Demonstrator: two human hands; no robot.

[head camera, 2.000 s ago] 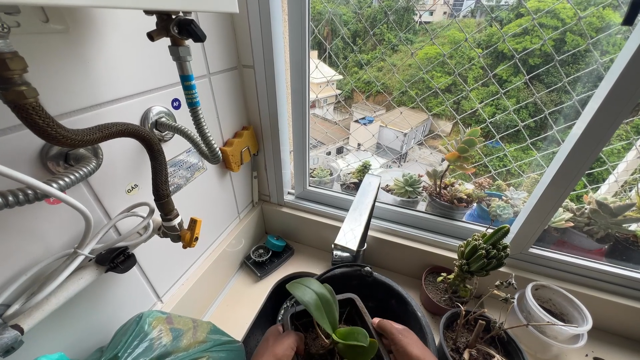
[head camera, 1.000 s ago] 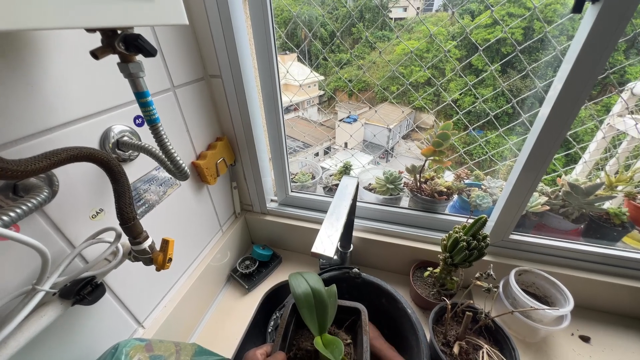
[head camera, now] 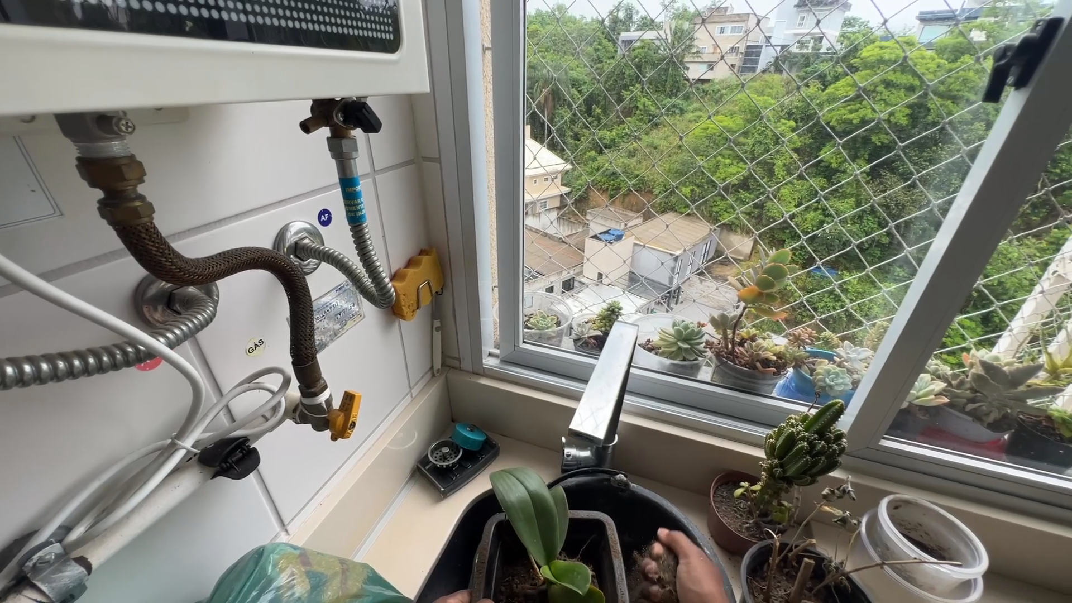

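A square dark plastic pot (head camera: 613, 536) with a broad-leaved plant (head camera: 532, 515), which looks like an orchid, stands inside a round black bucket (head camera: 662, 502) below the faucet (head camera: 605, 389). My left hand (head camera: 459, 596) shows only as fingertips at the pot's lower left side; its grip is mostly out of view. To the right of the pot, inside the bucket, my right hand (head camera: 688, 569) has its fingers curled around dark soil (head camera: 655, 569).
Right of the bucket are a potted cactus (head camera: 796, 452), a pot with dry stems (head camera: 804, 578) and stacked clear plastic tubs (head camera: 921, 544). A black tray (head camera: 456, 465) with a teal lid sits left of the faucet. A green plastic bag (head camera: 306, 578) lies lower left.
My right hand has left the pot's side and is now in the bucket to the right, with soil in its fingers. The view has tilted up.
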